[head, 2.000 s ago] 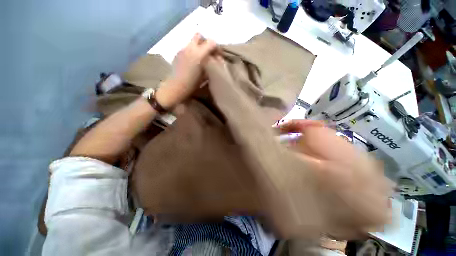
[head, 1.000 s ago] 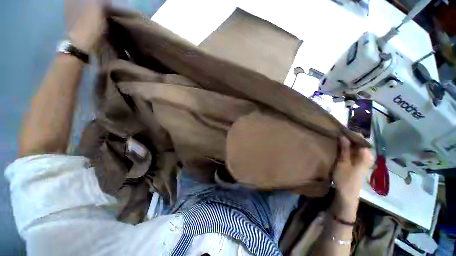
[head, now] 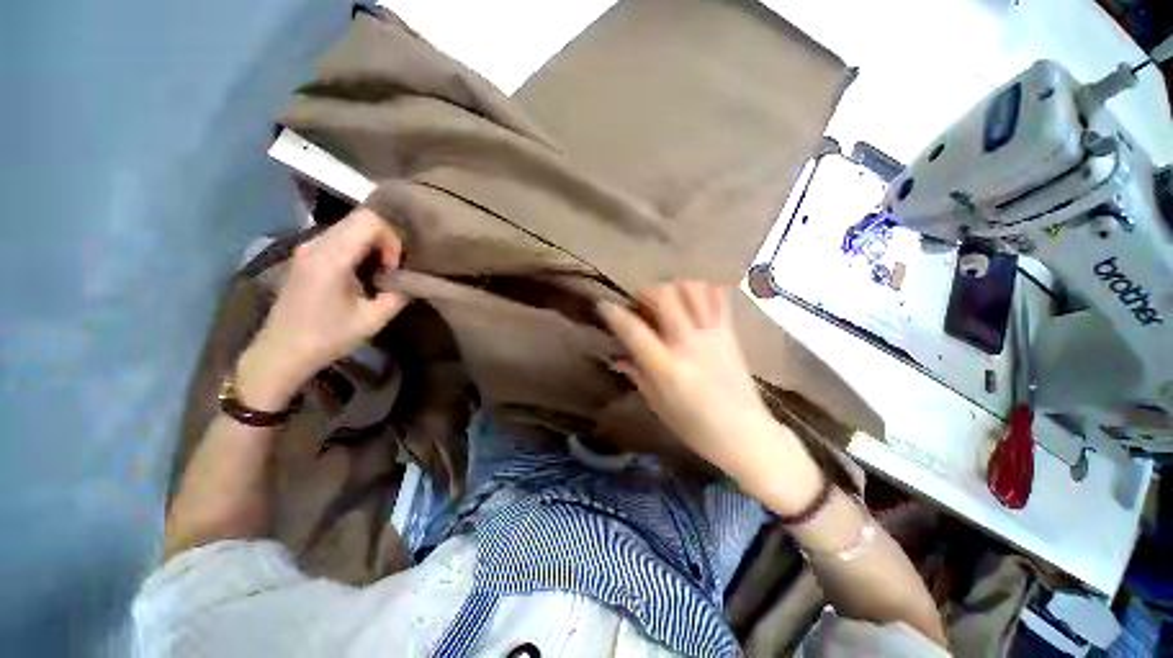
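A brown garment panel (head: 695, 116) lies over the white table and hangs over its front edge towards my lap. My left hand (head: 337, 289) pinches a fold of it at the front left. My right hand (head: 682, 360) rests on the cloth at the middle, fingers bent at an opening or edge; some fingertips are hidden in the folds. The lit needle area (head: 877, 244) of the sewing machine is right of the cloth, and no cloth lies under it.
The white brother machine head (head: 1055, 167) stands at the right. A dark phone (head: 982, 298) and red-handled shears (head: 1012, 460) lie beside the needle area. More brown cloth (head: 984, 591) hangs below the table edge at the right. A striped apron (head: 579, 540) covers my lap.
The cloth held stretched between my hands now lies lower over the table edge. My left hand has come inward and down; my right hand has moved left, away from the shears.
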